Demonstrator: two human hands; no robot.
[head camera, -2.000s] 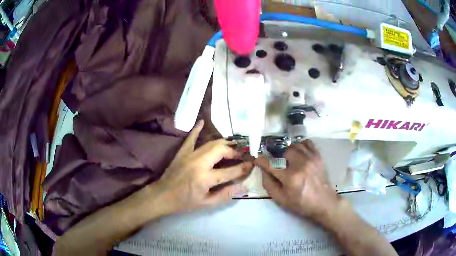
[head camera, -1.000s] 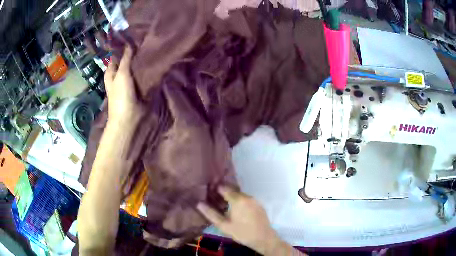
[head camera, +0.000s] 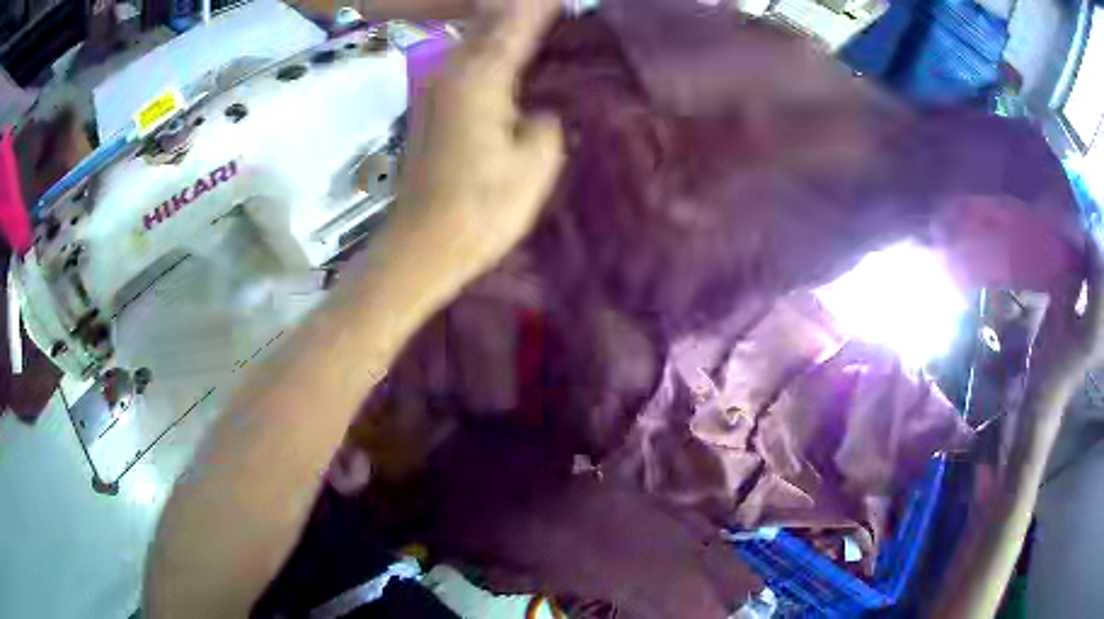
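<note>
The brown-purple garment (head camera: 678, 206) is lifted and spread across the middle and right of the view, blurred by motion. My left hand (head camera: 502, 145) grips its left end at the top centre. My right forearm comes up along the right edge, and my right hand (head camera: 1011, 242) is a blurred, reddish shape at the garment's right end; its fingers cannot be made out. More crumpled brown-purple cloth (head camera: 787, 423) lies below the garment, in and over a blue crate (head camera: 835, 580).
The HIKARI sewing machine (head camera: 206, 181) stands on the left, on the white table (head camera: 36, 508). A pink pen holder (head camera: 12, 194) is cut off at the left edge. A bright white glare covers part of the cloth at the right. Blue things show at the top right.
The view has swung right, so the machine now shows at the left. The garment has gone from the table's left side to above the crate, lifted. Both hands have moved with it.
</note>
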